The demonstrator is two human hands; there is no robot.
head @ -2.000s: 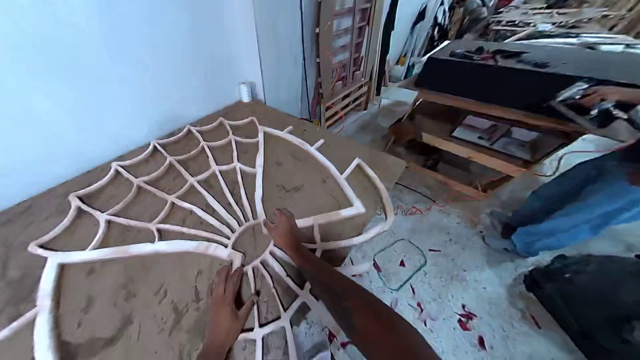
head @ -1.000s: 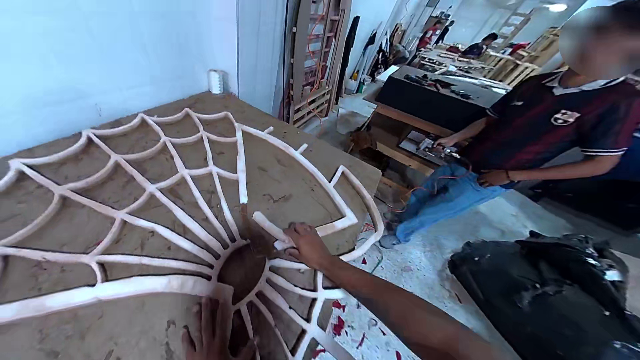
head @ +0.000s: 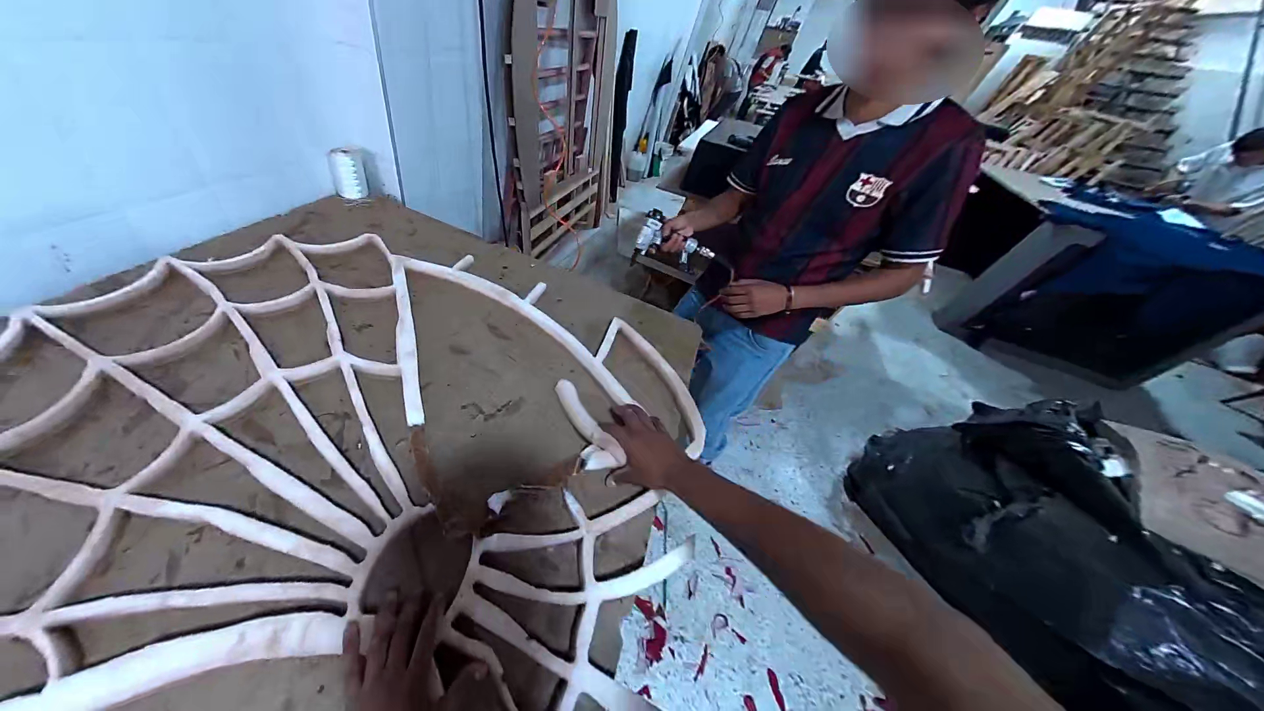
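Observation:
A large web-shaped frame covered with white padding strips (head: 262, 474) lies flat on a brown board table (head: 474, 336). My left hand (head: 400, 652) rests palm down at the lower edge of the web's round centre, holding nothing that I can see. On the right, my right hand (head: 647, 449) grips a white padding strip (head: 583, 415), its loose end bent upward. Between the web's centre and this hand, a bare brown stretch of the frame (head: 543, 486) shows, with a small white scrap (head: 499, 502) beside it.
A white thread cone (head: 348, 174) stands by the wall. Across the table a person (head: 859, 197) in a striped shirt holds a spray gun (head: 657, 237). A black plastic-wrapped bundle (head: 997, 533) lies at the right. Red scraps (head: 652, 632) litter the floor.
My right hand has moved away from the web's centre, peeling the strip back and baring brown frame. My left hand stays by the centre. The view has swung toward the other person.

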